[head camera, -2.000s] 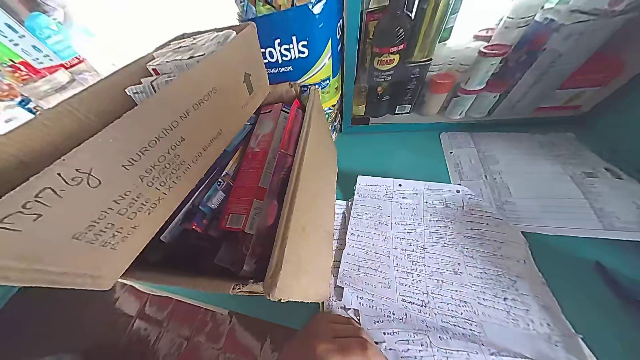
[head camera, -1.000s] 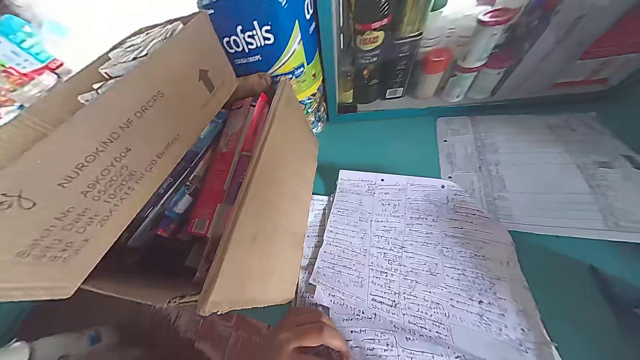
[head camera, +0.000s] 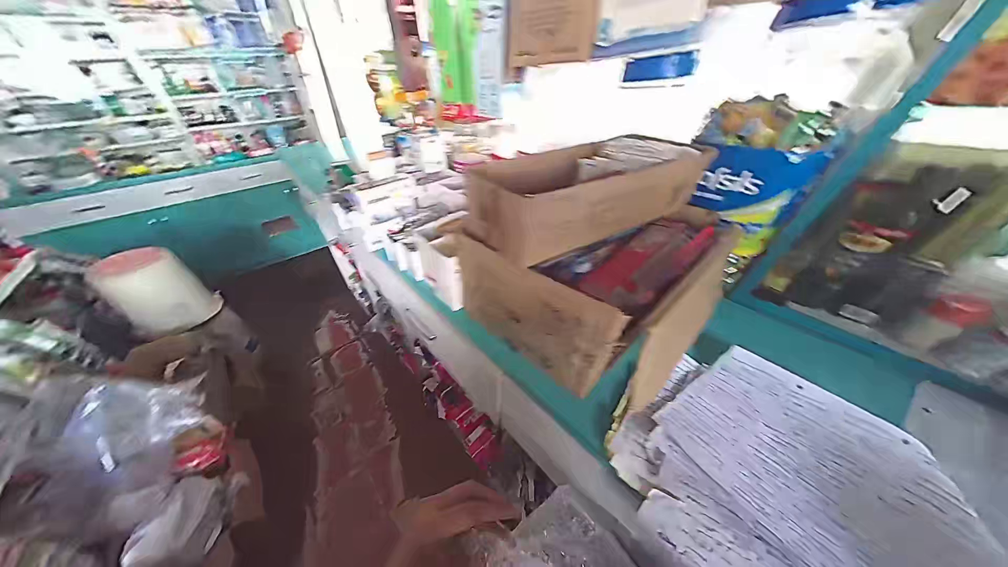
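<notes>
My left hand [head camera: 465,508] is at the bottom middle, blurred, beside the front of the counter and left of the handwritten sheets [head camera: 795,465]. Its fingers point right; whether they hold anything is unclear. Greyish, crinkled material [head camera: 571,531] lies just right of it. On the teal counter [head camera: 512,370] stands an open cardboard box [head camera: 543,315] with red and dark packets [head camera: 638,264] inside. A second open carton [head camera: 598,209], holding pale flat items, rests on top of it. My right hand is out of view.
A glass-fronted case [head camera: 874,244] and a blue Cofsils bag [head camera: 764,185] stand behind the boxes. At left are a white tub with a pink lid [head camera: 153,291] and piled plastic bags [head camera: 134,441]. Stocked shelves [head camera: 213,87] line the far wall.
The view has swung left, bringing the floor and far shelves into sight. My left hand, by the left edge of the handwritten sheets before, is now off them, farther left.
</notes>
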